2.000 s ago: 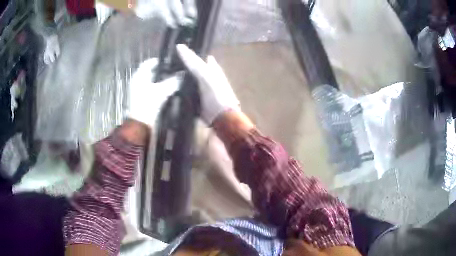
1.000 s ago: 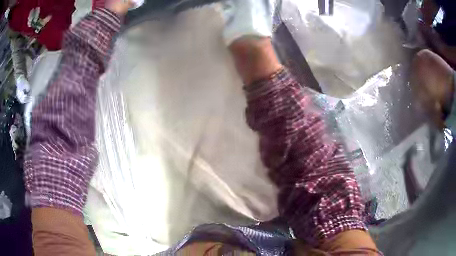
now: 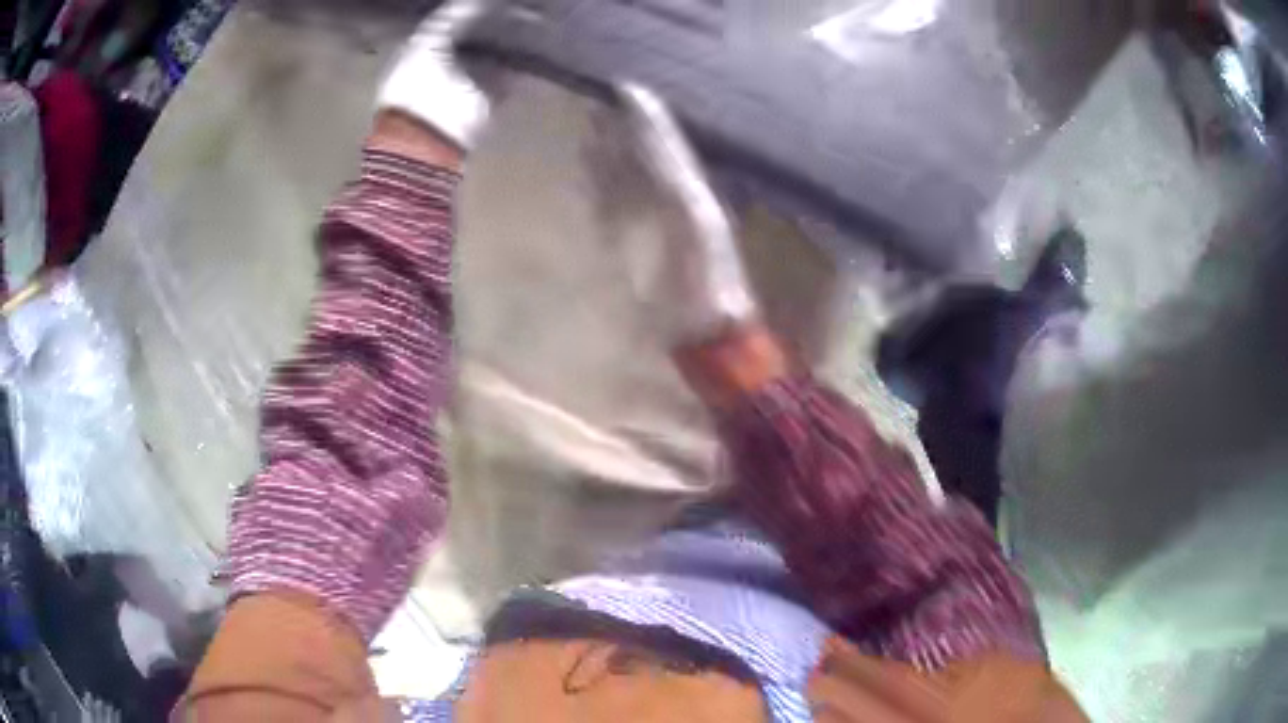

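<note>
A long dark grey to black part [image 3: 791,156], blurred and apparently under glossy film, crosses the top of the view and slants down to the right. My left hand [image 3: 438,85], in a white glove, is at its upper left end; its fingertips are blurred near the picture's top edge, and its grip is unclear. My right hand [image 3: 692,212], also in a white glove, is seen edge-on and blurred, with its fingertips at the part's lower edge. Contact cannot be told. A grey-beige cover sheet [image 3: 537,283] lies beneath, with soft folds near me.
Clear film with glare [image 3: 85,410] lies at the left edge. A red garment of a person [image 3: 71,170] shows at the upper left. A dark blurred shape [image 3: 961,367] is right of my right forearm. Pale glossy film [image 3: 1130,184] shows at the upper right.
The black part between my hands two seconds ago is gone from there. A dark part now spans the top. Since one second ago, my left hand has moved right and my right hand lower.
</note>
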